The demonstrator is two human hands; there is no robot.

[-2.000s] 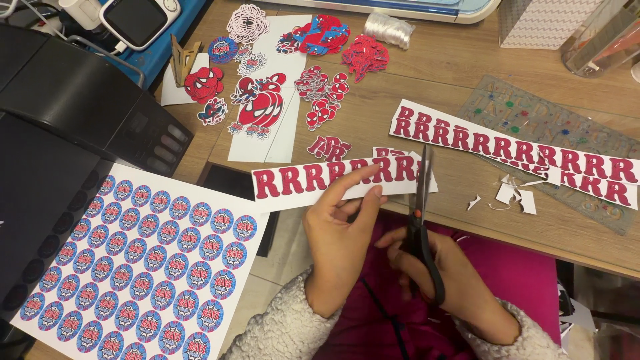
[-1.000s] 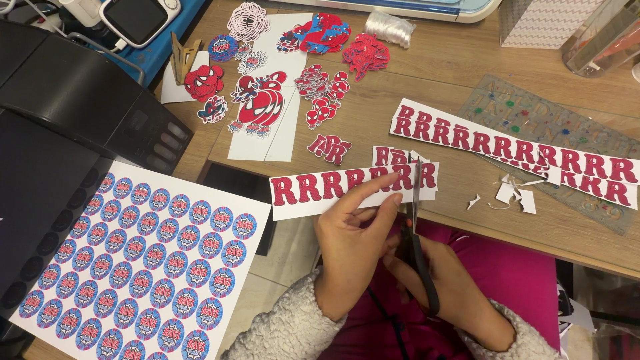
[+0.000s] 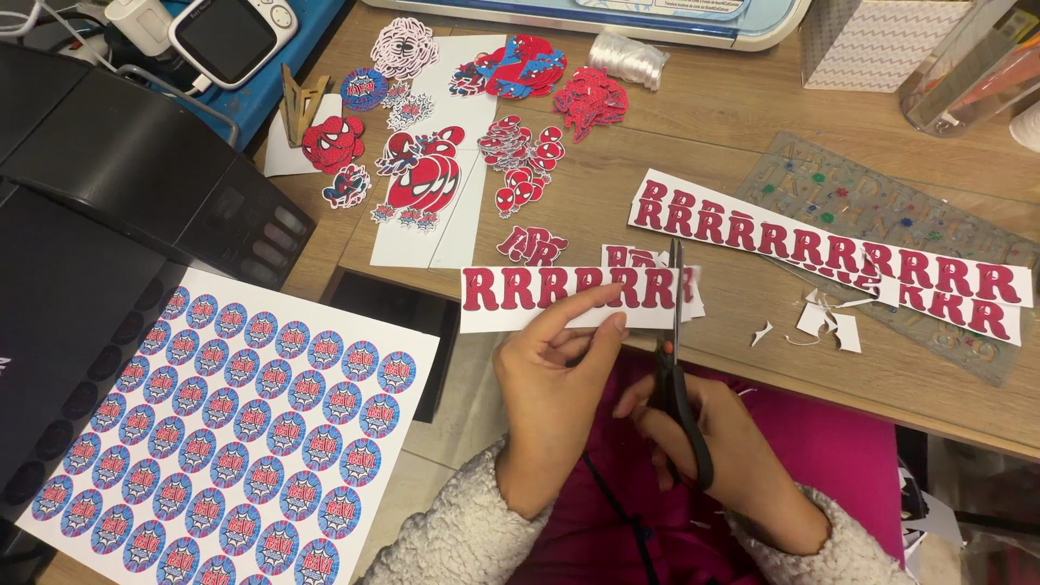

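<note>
My left hand (image 3: 561,390) pinches the lower edge of a white paper strip (image 3: 504,318) printed with a row of red letters R. Black-handled scissors (image 3: 682,406) are in my right hand (image 3: 731,455), their blades upright across the strip's right end, beside the last whole letter. Behind that end lie small pieces with more red letters (image 3: 621,255), partly hidden. A little pile of cut-out red letters (image 3: 532,245) rests on the wooden table just above the strip. Longer strips of red letters (image 3: 764,236) lie at the right, over a translucent letter stencil (image 3: 853,175).
A sheet of round blue stickers (image 3: 268,406) leans over a black printer (image 3: 122,162) at left. Piles of red cut-outs (image 3: 422,183), a clear spool (image 3: 626,58) and white paper scraps (image 3: 829,323) lie on the table. A clear container (image 3: 959,89) stands at far right.
The letter strip and my left hand have moved right from where they were two seconds ago. The scissors now cross the strip near its right end.
</note>
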